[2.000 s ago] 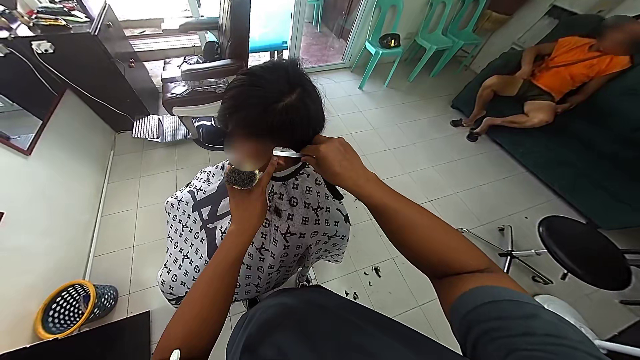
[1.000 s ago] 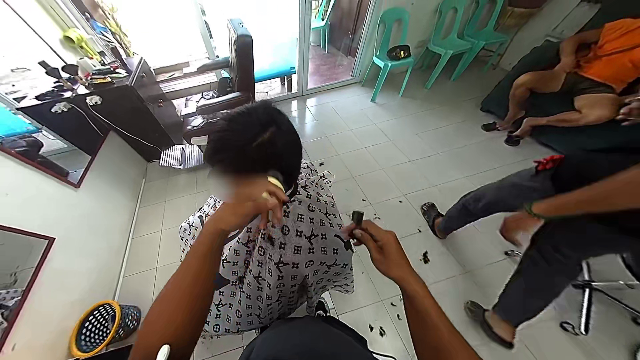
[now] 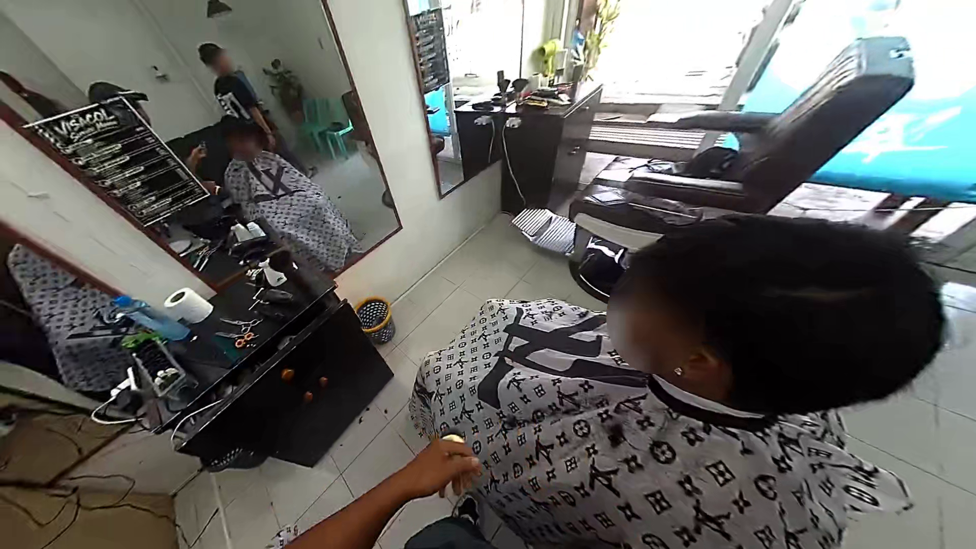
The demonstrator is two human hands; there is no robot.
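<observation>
My left hand [image 3: 444,467] is at lower centre, beside the patterned cape. Its fingers are closed round a brush [image 3: 453,439], of which only a pale end and a bit of dark show. The black-and-white barber's cape [image 3: 579,450] covers a seated person [image 3: 793,313] with short dark hair and an ear stud. A white neck strip [image 3: 713,404] and the cape's dark collar circle the neck. Dark hair clippings lie on the cape's shoulder. My right hand is out of view.
To the left, a dark cabinet [image 3: 305,396] bears scissors [image 3: 242,329], clippers, a paper roll [image 3: 188,305] and a spray bottle. A waste basket [image 3: 375,320] stands beyond it. An unoccupied barber chair [image 3: 793,130] is ahead. The wall mirror [image 3: 320,152] reflects people.
The view has swung far left, to the mirrors and cabinet. My left hand has left the neck and is low beside the cape. My right hand, seen holding a small dark object before, has gone from view.
</observation>
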